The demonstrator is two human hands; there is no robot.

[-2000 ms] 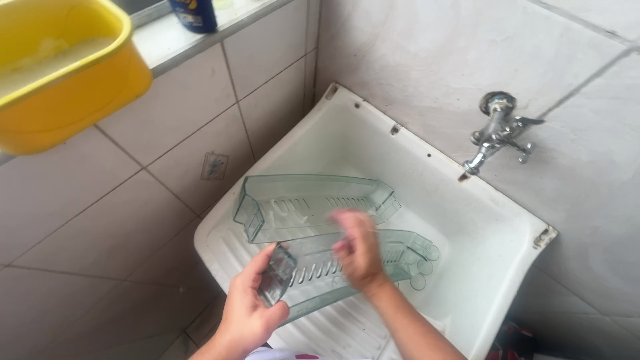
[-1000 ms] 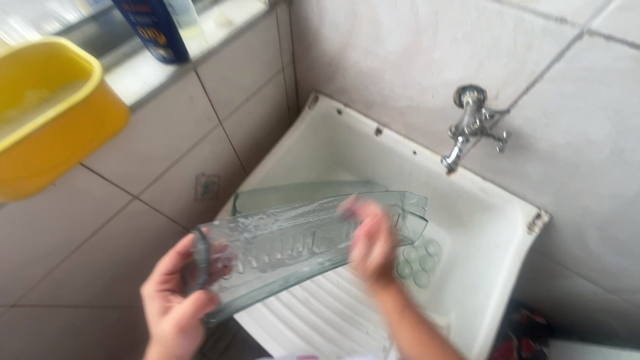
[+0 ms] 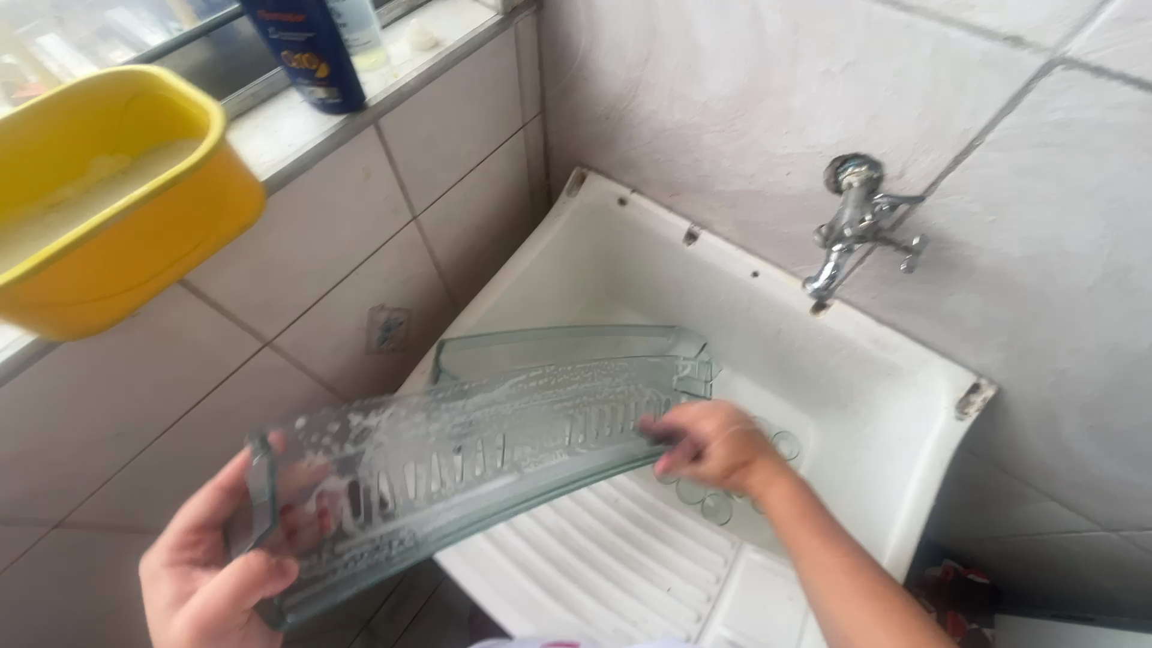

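My left hand (image 3: 211, 549) grips the near end of a clear, green-tinted plastic shelf bin (image 3: 468, 450) with slots along its face. White suds and drops cover the bin, which is held tilted above the ribbed part of a white laundry sink (image 3: 864, 378). At the bin's far end, my right hand (image 3: 711, 450) is at its lower edge, fingers curled and blurred; whether something small is in them, I cannot tell. Behind it, a second clear bin (image 3: 558, 346) lies in the sink, partly hidden. Clear round cup-like forms (image 3: 715, 506) show beneath my right hand.
A metal tap (image 3: 850, 225) juts from the tiled wall over the sink's back rim. On the left, a yellow plastic tub (image 3: 135, 234) with cloudy contents stands at the window sill (image 3: 432, 54), near a dark blue bottle (image 3: 310, 54).
The slotted bin has come up and left out of the sink in my left hand, and suds now show on it. My right hand has stayed near its far part. The view has shifted.
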